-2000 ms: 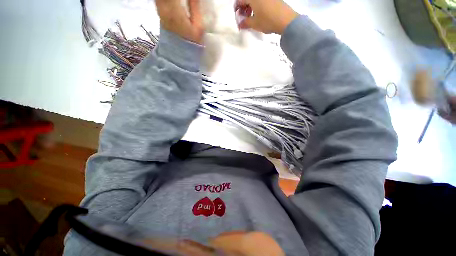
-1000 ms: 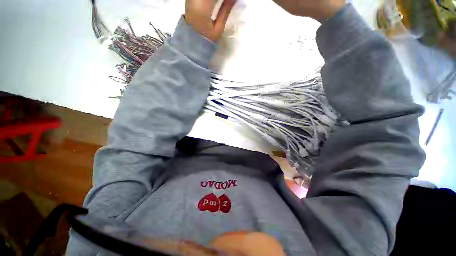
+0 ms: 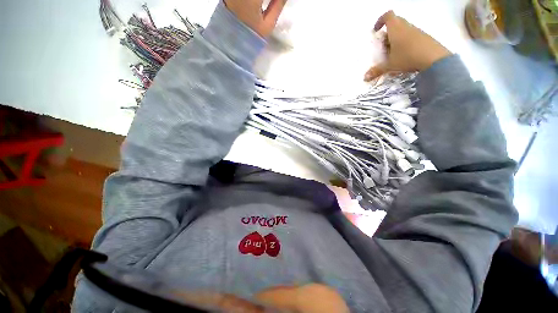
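Note:
A bundle of white-grey cables (image 3: 324,122) lies on the white table in front of my body. Pale plugs (image 3: 404,131) are at its right end. Fine multicoloured wires (image 3: 156,46) fan out at its left end, partly behind my left sleeve. My left hand (image 3: 260,15) is at the top edge, cut off, and what it holds cannot be told. My right hand (image 3: 407,47) is above the plug end, with thumb and forefinger apart and nothing clearly seen in it. A pale blurred patch lies on the table near my left hand.
A separate thin dark wire bunch (image 3: 109,17) lies at the far left. A yellowish ring like a tape roll (image 3: 483,19), a basket rim (image 3: 546,27) and clear plastic (image 3: 538,101) are at the right. A thin dark rod (image 3: 527,148) lies nearby. A red stool (image 3: 27,153) stands at the left.
My right hand has come back into fuller view, with its fingers spread above the plug end. More of the plugs show. My left hand stays at the top edge.

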